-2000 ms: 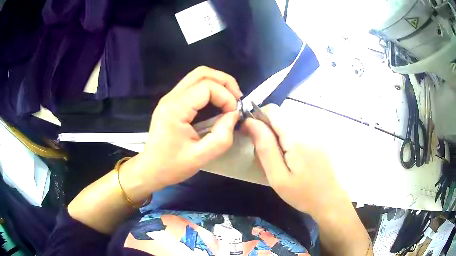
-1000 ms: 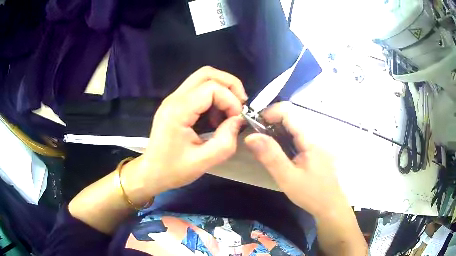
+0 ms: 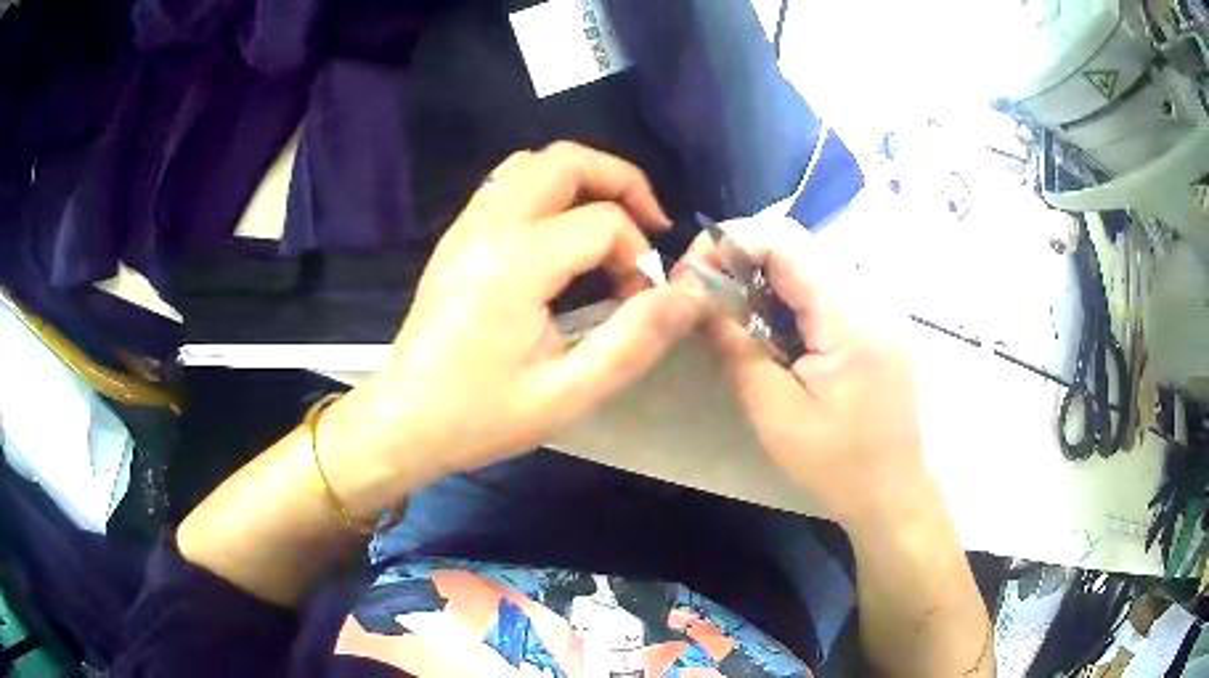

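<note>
My left hand pinches the end of the white tape between thumb and fingers; a small white tip shows there. The white tape runs out to the left behind my wrist. My right hand holds the thread snips, blades pointing up and left, with its fingertips against my left thumb. What lies between the fingertips is small and blurred. The dark purple-navy garment lies behind my hands, with a white label at its top and a thin white edging at its right corner.
The white table extends right, with a dark seam line. Black-handled shears and slim tools lie at its right side. The pale machine head stands upper right. Scraps and threads fill the lower right. A white folded piece is at left.
My right hand and the snips have moved slightly right and up, the blades now beside my left fingertips. My left fingers have opened more and shifted right. The garment has shifted slightly right.
</note>
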